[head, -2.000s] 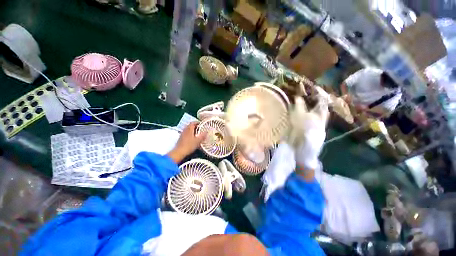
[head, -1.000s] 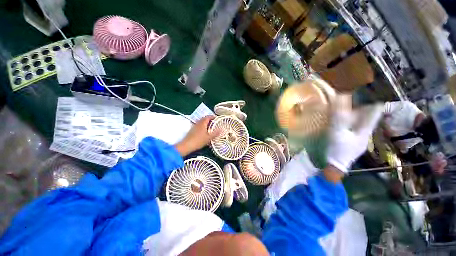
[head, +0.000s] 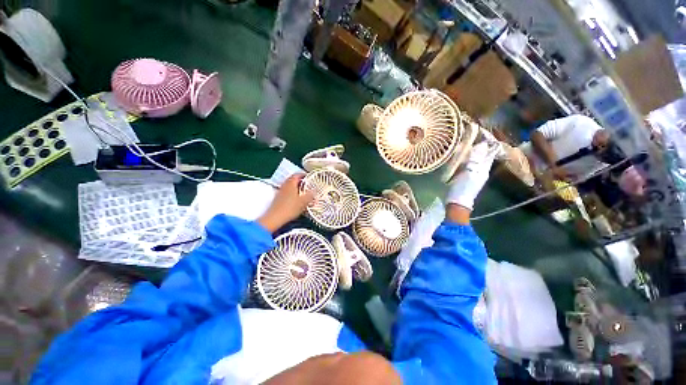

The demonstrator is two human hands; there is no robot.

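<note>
My right hand, in a white glove, holds a cream clip-on fan by its clip, raised at the upper right with its grille and small copper hub towards me. My bare left hand rests its fingers on the edge of a second cream fan on the bench. A third fan with a plain white centre disc lies just right of it. A fourth, larger-looking fan lies nearest me with its clip to the right.
A pink clip fan, a dark box with a blue light, label sheets and a dotted yellow-green sheet are left. White bags lie right. A metal post stands behind. A person is at upper right.
The right hand's fan was blurred and further right a second ago; it now shows sharply, turned towards me. My left hand stays at the same fan. The whole view has shifted with my head.
</note>
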